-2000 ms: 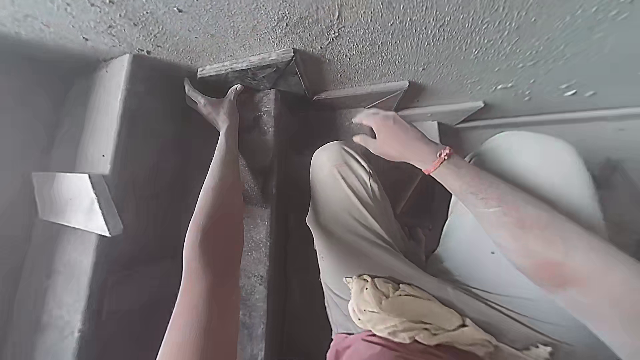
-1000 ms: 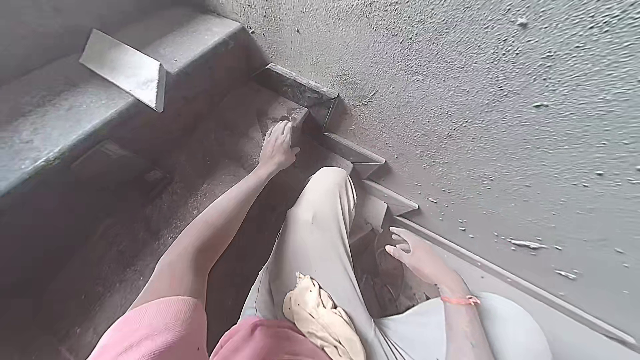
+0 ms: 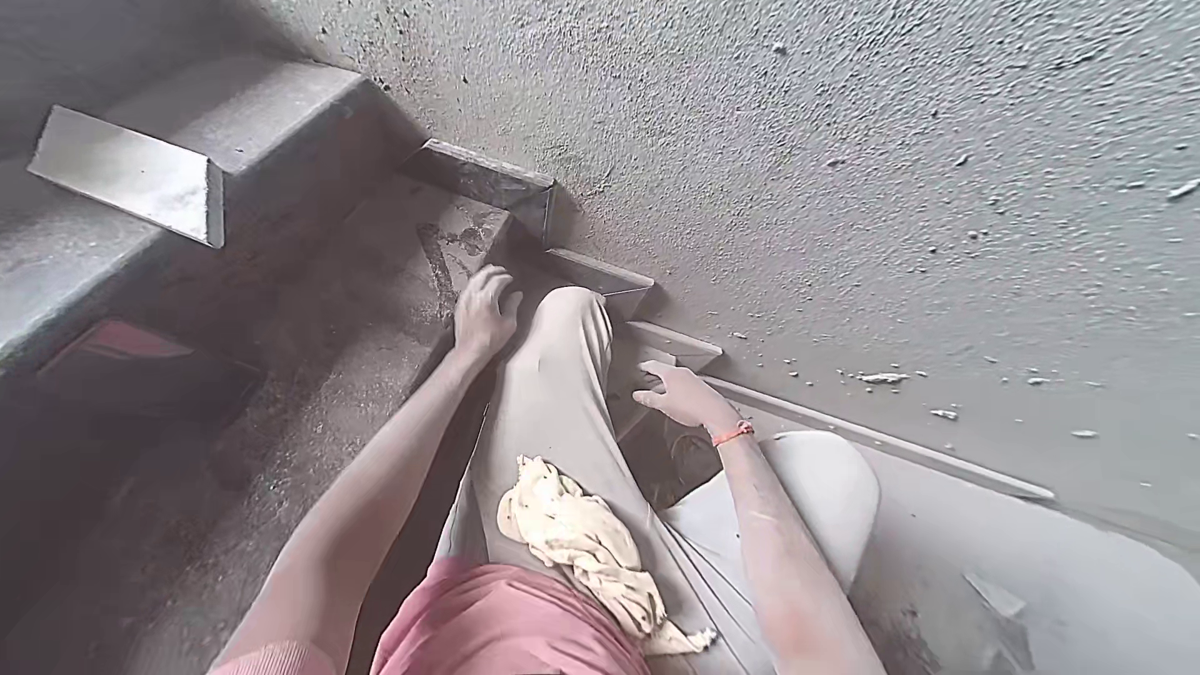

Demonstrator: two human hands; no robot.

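Note:
My left hand (image 3: 485, 314) rests at the edge of a dusty stair tread (image 3: 356, 328), fingers curled and apart, with no object seen in it. Beside it on the tread is a dark, damp-looking smear (image 3: 439, 267). My right hand (image 3: 684, 394) is over the lower steps beside my knee, fingers apart and empty, an orange-red band at the wrist. Cut skirting tiles stand along the wall in steps: one at the upper stair (image 3: 487, 178), one below it (image 3: 600, 272), another (image 3: 675, 345) above and left of my right hand. A crumpled cream cloth (image 3: 581, 539) lies on my lap.
A slant-cut tile piece (image 3: 127, 173) lies on the higher step (image 3: 272, 108) at the left, overhanging its edge. A rough plastered wall (image 3: 844, 187) rises on the right. A long skirting strip (image 3: 881, 438) runs along its base. A pale fragment (image 3: 996, 595) lies on the floor at lower right.
My left hand has left the skirting tile at the wall, where it was two seconds ago, and is now lower, at the tread's edge. The view has turned considerably.

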